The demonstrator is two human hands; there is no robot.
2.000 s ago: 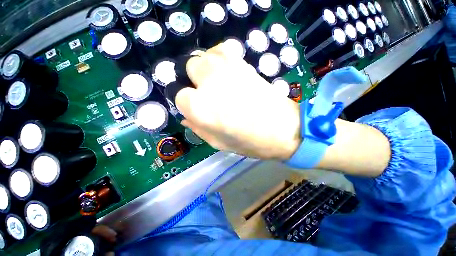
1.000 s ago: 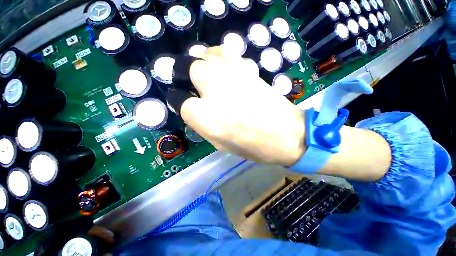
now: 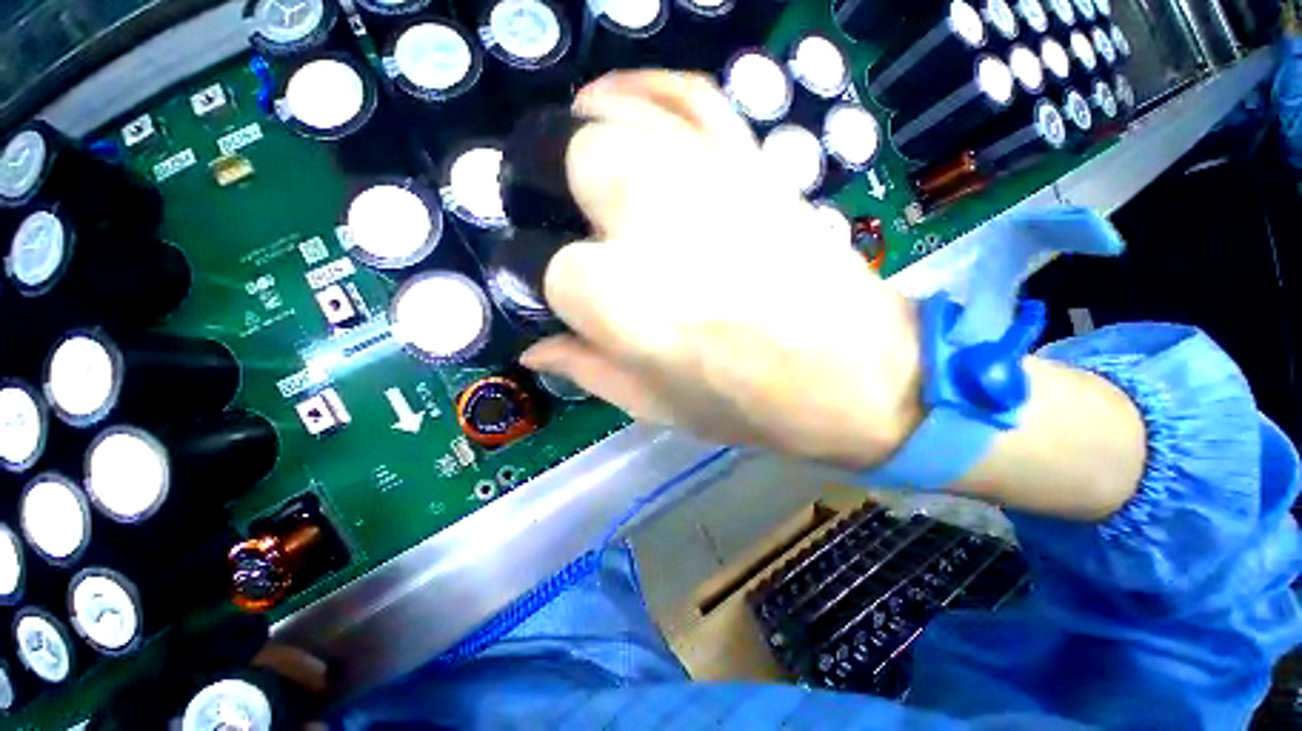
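The green circuit board [image 3: 243, 307] bears rows of black capacitors with white round tops, such as one left of my right hand [image 3: 393, 226]. My right hand [image 3: 728, 271] is over the middle of the board, fingers bent down among the capacitors, with black finger cots on the fingertips. A silvery capacitor edge shows just below the fingertips; the hand hides whether they grip it. My left hand [image 3: 293, 666] is mostly cut off and dark at the lower left, around a black capacitor with a white top [image 3: 229, 708].
A pale metal rail [image 3: 471, 568] runs along the board's front edge. Orange-copper coils [image 3: 496, 410] sit near that edge. More capacitors stand at the left and upper right. A black tray-like block with rows of small parts [image 3: 885, 593] lies below the rail. A blue coiled cord [image 3: 528, 611] crosses my lap.
My right hand has shifted a little to the right, and its upper fingers are raised slightly. The board appears shifted slightly right in the middle. My left hand has hardly moved.
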